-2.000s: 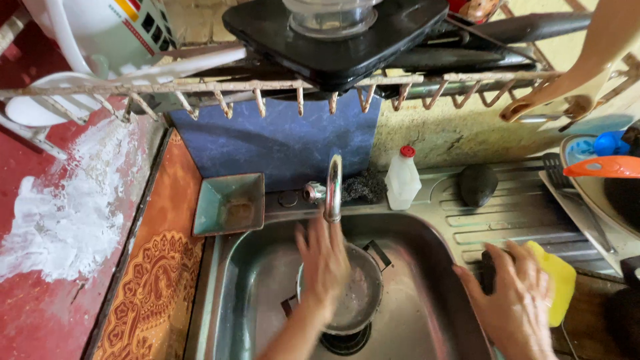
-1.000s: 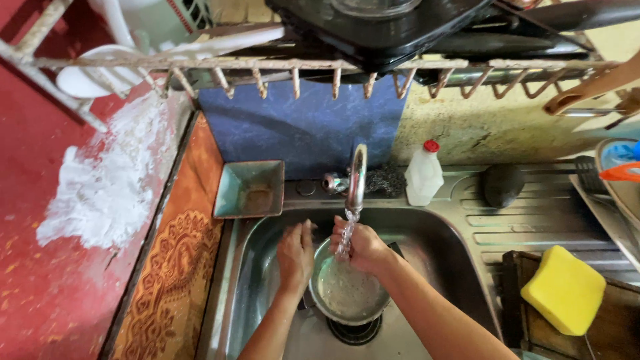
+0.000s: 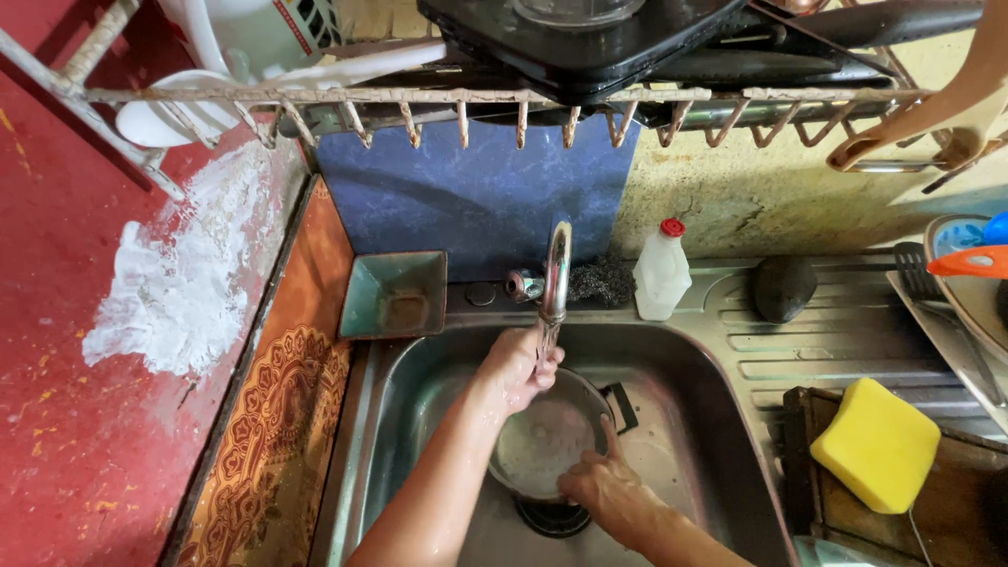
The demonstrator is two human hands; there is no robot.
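Water runs from the chrome faucet [image 3: 557, 272] over my left hand [image 3: 524, 368], whose fingers are loosely curled; whether it holds anything cannot be seen. Below it, a metal pot [image 3: 543, 441] with a dark handle stands in the stainless steel sink [image 3: 677, 394], with some water inside. My right hand [image 3: 602, 476] is at the pot's right rim, index finger stretched along it and the other fingers curled. The sink drain [image 3: 553, 520] shows partly below the pot.
Behind the sink are a square green dish [image 3: 394, 295], a steel wool scourer [image 3: 602, 282] and a red-capped plastic bottle [image 3: 662, 272]. A yellow sponge [image 3: 876, 445] lies on a wooden box at right. A rusty dish rack [image 3: 472, 96] hangs above.
Two seconds ago my right hand was at the yellow sponge; it was then under the running water, and is now at the pot's right rim. My left hand has moved under the stream.
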